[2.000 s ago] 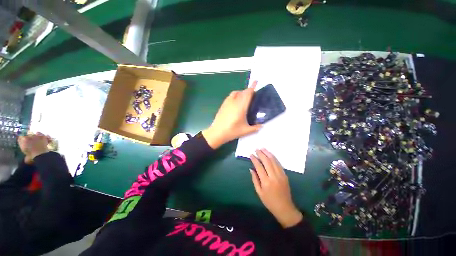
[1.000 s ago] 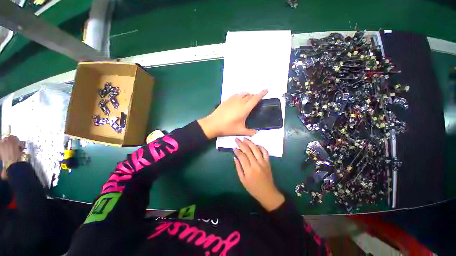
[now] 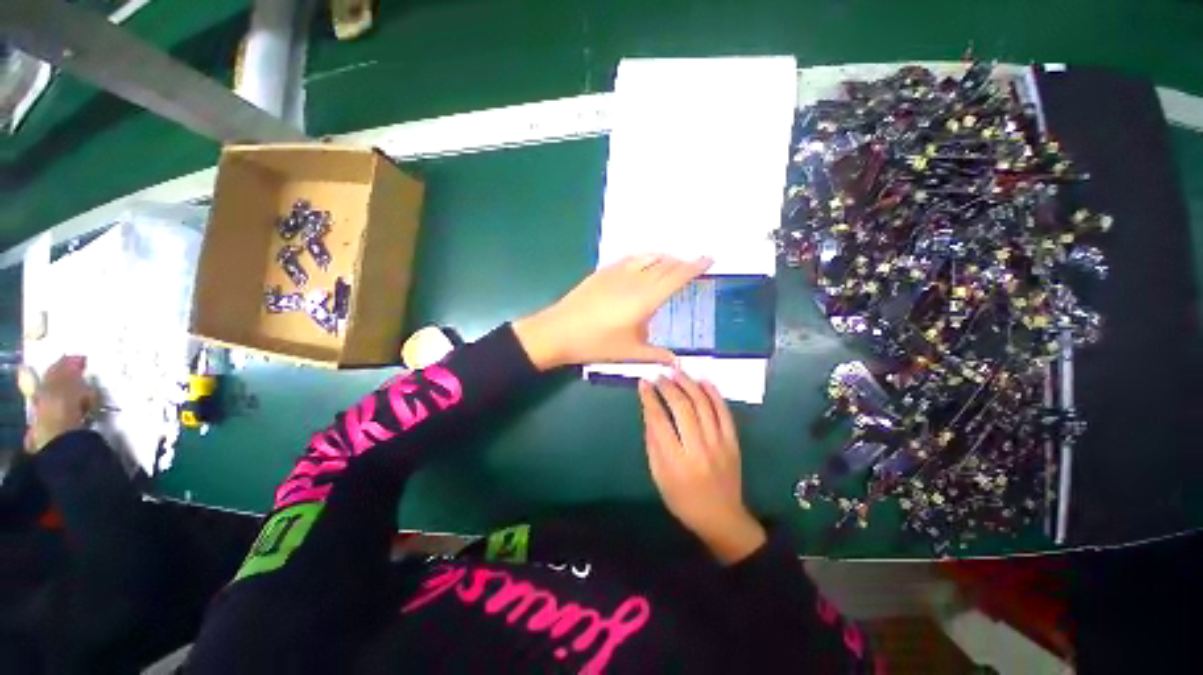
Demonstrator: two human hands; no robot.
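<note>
A smartphone (image 3: 719,315) with a lit blue screen is over the lower part of a long white paper (image 3: 699,158). My left hand (image 3: 600,317) grips the phone at its left end, with thumb and index finger spread along its edges. My right hand (image 3: 697,455) is palm down at the paper's near edge, fingertips just below the phone, fingers slightly apart, with nothing visible in it. A thin dark edge shows at the paper's lower left; I cannot tell what it is.
A large tangled module pile (image 3: 943,303) lies right of the paper, beside a black mat (image 3: 1121,290). At left is a cardboard box (image 3: 396,264) holding several modules. A cream piece (image 3: 429,347) sits near my left sleeve. A neighbour's hand (image 3: 60,400) is at far left, near a yellow-and-black item (image 3: 201,396).
The phone's dark screen has lit up. The phone, tilted earlier, now lies level across the paper. Both hands remain close to it. The view has shifted.
</note>
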